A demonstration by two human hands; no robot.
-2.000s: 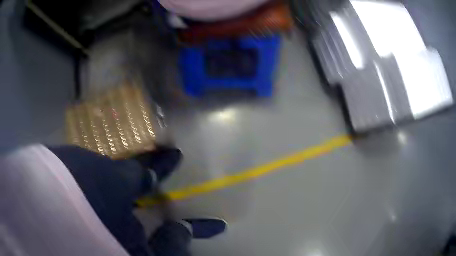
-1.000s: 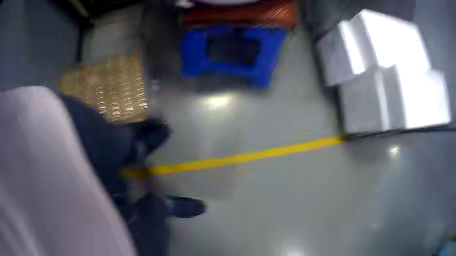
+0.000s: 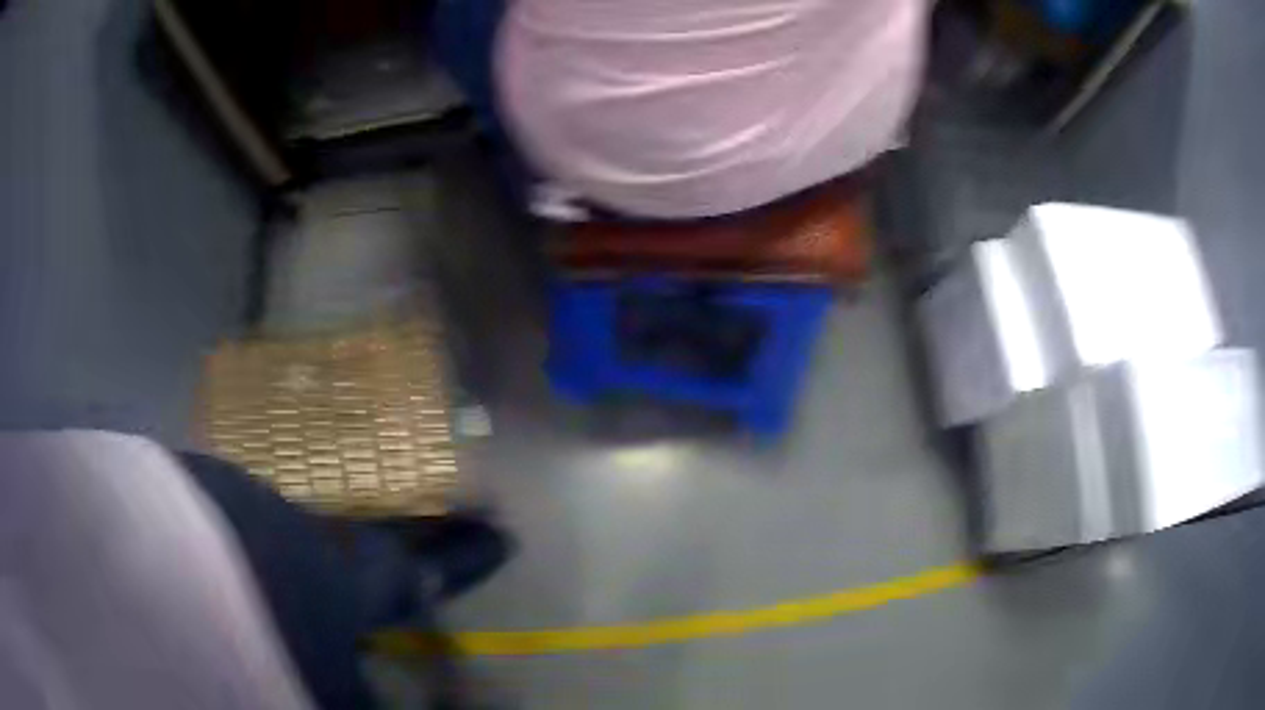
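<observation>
Neither of my hands is in the picture. Nearest in front of me is a blue plastic stool [image 3: 583, 343] with a red-brown seat pad [image 3: 708, 250]. A person in a pale pink shirt [image 3: 708, 97] sits on it, back towards me. On the floor left of the stool lies a brown ribbed tray bundle [image 3: 333, 423] with shiny glints. Right of the stool stand stacked white trays or boxes [image 3: 1124, 284], with greyish sides. The picture is blurred.
A yellow tape line [image 3: 721, 621] crosses the glossy grey floor [image 3: 777, 527] behind the stool. My pale sleeve or shirt [image 3: 111, 569] and dark trousers [image 3: 285, 541] fill the lower left. Grey partitions [image 3: 111, 236] stand at the left, with another at the upper right.
The view has tilted up: stool, bundle, white stacks and yellow line sit lower, and more of the seated person's back shows. One of my shoes has left the picture.
</observation>
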